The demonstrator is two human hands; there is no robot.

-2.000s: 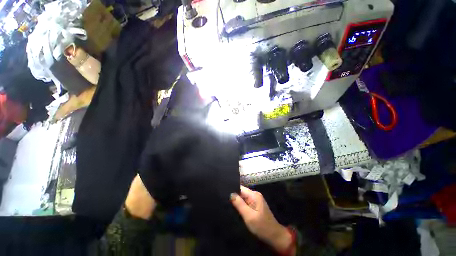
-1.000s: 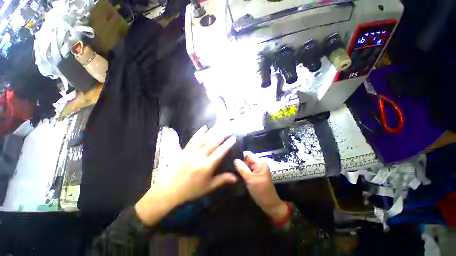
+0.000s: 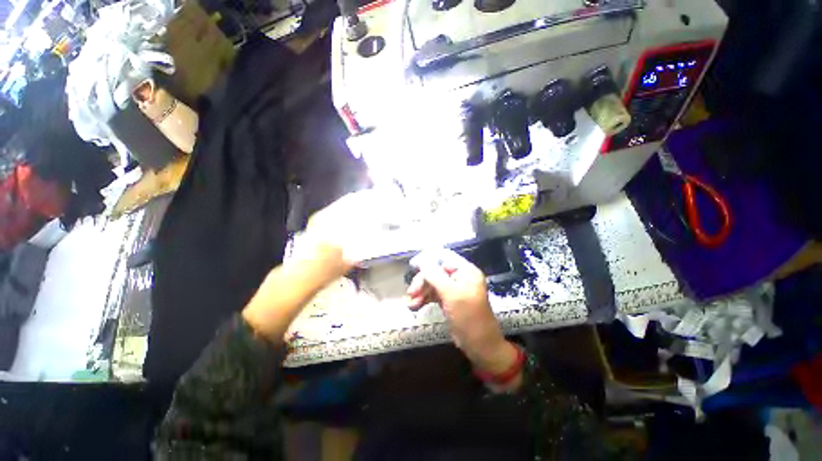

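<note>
The white overlock machine point(image 3: 532, 54) has black knobs, and lamp glare washes out its needle area. My left hand point(image 3: 347, 230) lies at the left of the needle area, its fingers lost in the glare. My right hand point(image 3: 455, 288) is just in front of the machine, fingers bent together; a small dark bit shows at its fingertips. Whether either hand grips cloth cannot be told. A large black cloth point(image 3: 216, 225) lies across the table to the left of my left hand.
Red-handled scissors point(image 3: 706, 212) lie on purple cloth point(image 3: 748, 243) at the right. White-grey scraps point(image 3: 707, 338) hang at the table's right edge. A white strips bundle point(image 3: 108, 67) and a tan container point(image 3: 171, 117) stand back left. The control panel point(image 3: 662, 81) shows lit digits.
The black cloth that lay in front of the needle has gone from there, baring the white table. My left hand came into view over it and moved up into the glare. My right hand moved up slightly.
</note>
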